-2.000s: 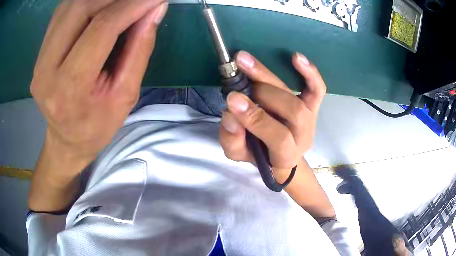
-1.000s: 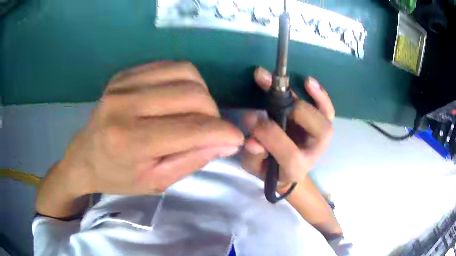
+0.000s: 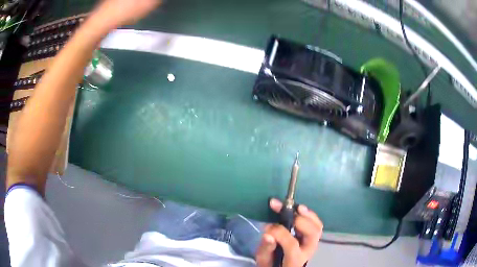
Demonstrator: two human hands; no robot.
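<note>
My right hand (image 3: 293, 237) holds a soldering iron (image 3: 292, 185) by its black grip, near the front edge of the green bench mat (image 3: 209, 151). The iron's thin tip points up and away over the mat. My left forearm stretches forward over the left side of the bench. My left hand (image 3: 128, 8) is blurred and cut off by the top edge, so its fingers and anything in them are hidden. A solder reel (image 3: 99, 70) stands beside the left forearm.
A black fume fan (image 3: 314, 86) stands at the back centre-right. Right of it are a green part (image 3: 389, 94) and a yellow sponge (image 3: 387, 174) in a tray. Dark strips (image 3: 52, 39) lie at the far left. A white band (image 3: 188, 48) crosses behind. The iron's cable hangs at the right.
The view has shifted to show more of the bench. My left hand has moved from near my lap to far forward left. The white strip with circles is out of view. My right hand still holds the iron.
</note>
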